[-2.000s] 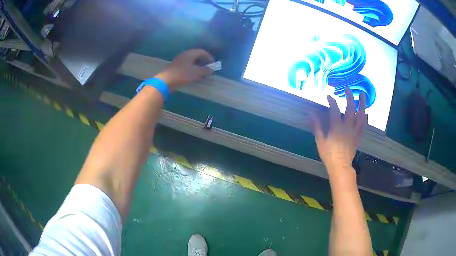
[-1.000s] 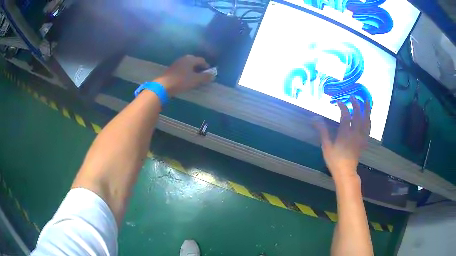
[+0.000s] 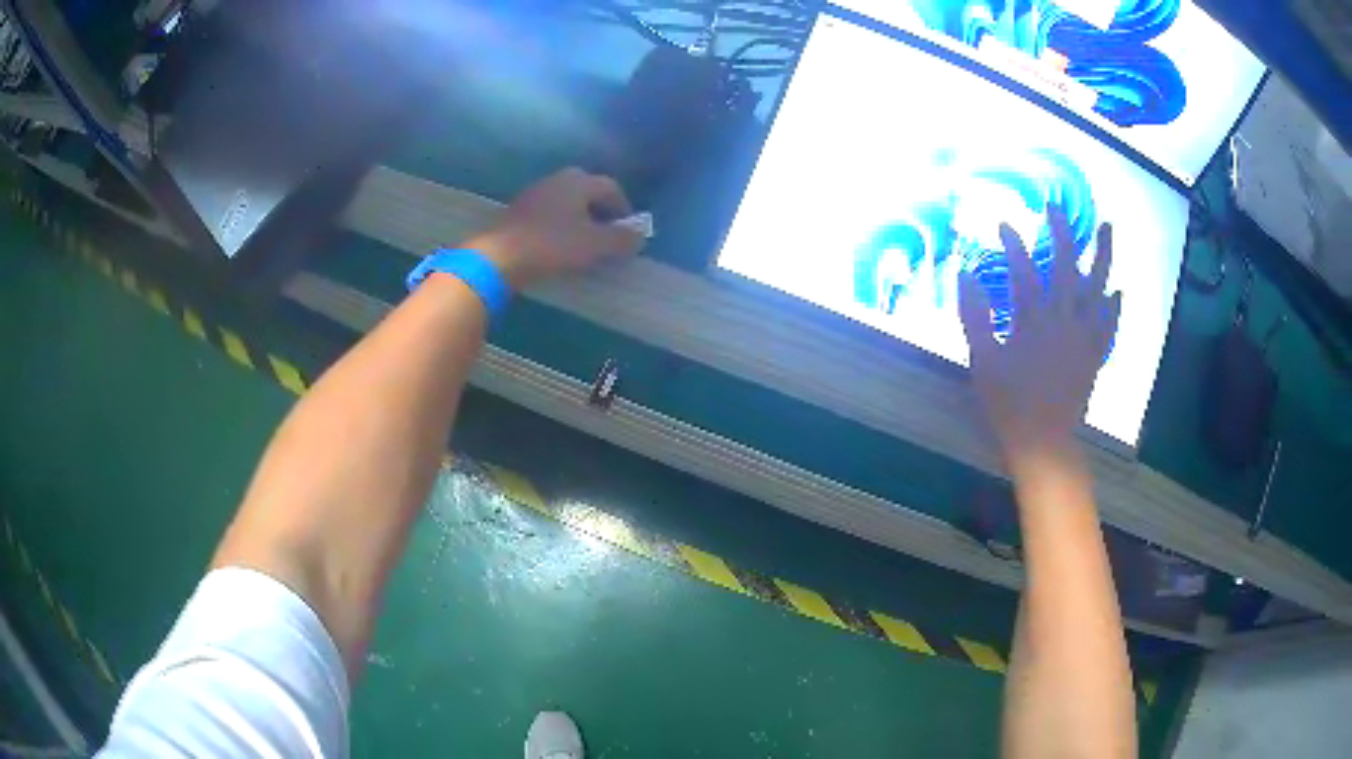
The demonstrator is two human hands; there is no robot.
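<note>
A dual-screen laptop (image 3: 830,178) lies on the green-matted shelf, both panels lit white with a blue swirl wallpaper. My right hand (image 3: 1042,334) is spread with bare fingers apart over the lower panel's right part; whether the fingertips touch the screen cannot be told. My left hand (image 3: 561,227), with a blue band at the wrist, rests at the shelf's front rail left of the laptop. It pinches a small white piece (image 3: 638,224), perhaps a USB flash drive, between thumb and fingers.
A dark laptop (image 3: 237,200) overhangs the shelf edge at the left. A dark adapter (image 3: 675,104) and cords lie behind my left hand. Another dark block (image 3: 1235,393) lies at the right. A small dark piece (image 3: 604,384) sits on the lower rail. Yellow-black tape (image 3: 712,564) crosses the floor.
My right hand has moved up and further over the lower panel. My left hand stays by the rail with the white piece. The view has shifted slightly.
</note>
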